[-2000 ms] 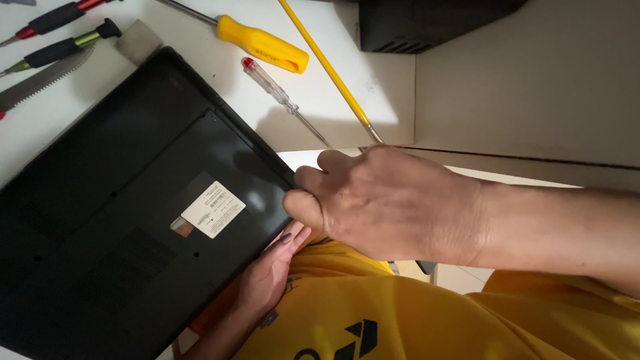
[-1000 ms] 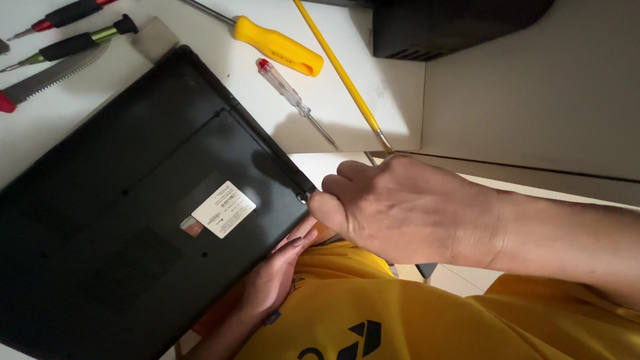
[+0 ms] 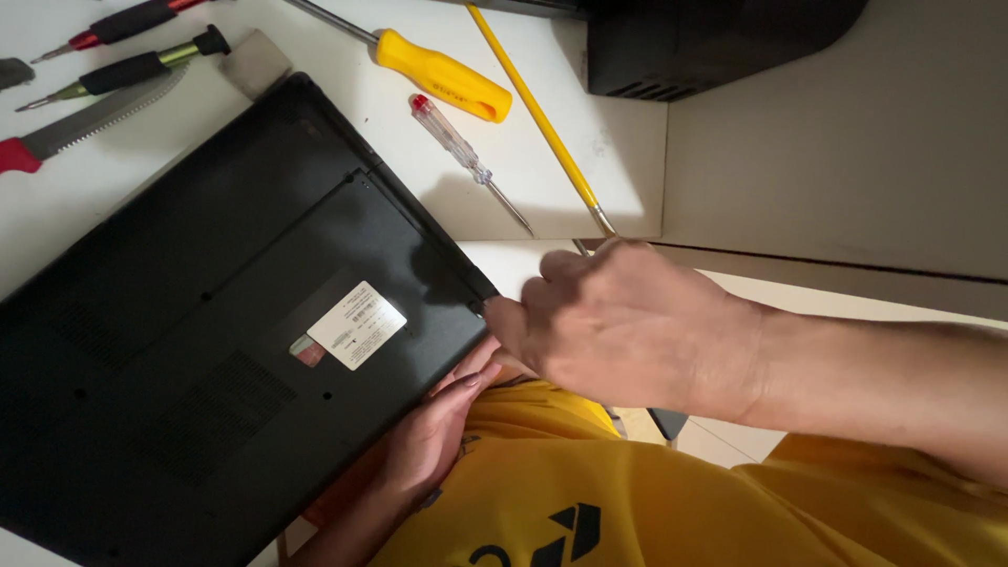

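Note:
A black laptop [image 3: 260, 315] lies underside up and tilted across the left of the view, with a white label on its base. My left hand [image 3: 441, 425] holds its near edge from below, the thumb along the side and the other fingers partly hidden. At the laptop's right corner my right hand [image 3: 622, 323] is curled, thumb and forefinger touching the corner beside a small metallic spot. Whether a thin tool is in its grip cannot be told. Beyond that hand lie a clear voltage-tester screwdriver [image 3: 461, 150], a yellow-handled screwdriver [image 3: 445, 75] and a yellow paintbrush [image 3: 543, 118].
Two precision screwdrivers, one red and black [image 3: 130, 24], one green and black [image 3: 142, 71], lie at upper left near a serrated blade with a red handle [image 3: 102, 118]. A greyish block [image 3: 256, 63] touches the laptop's far corner. A black device [image 3: 709, 47] stands against the white panel.
My right hand stays curled at the laptop's corner, with only small shifts of the fingers. My left hand keeps its hold below the edge. The tools have not plainly moved.

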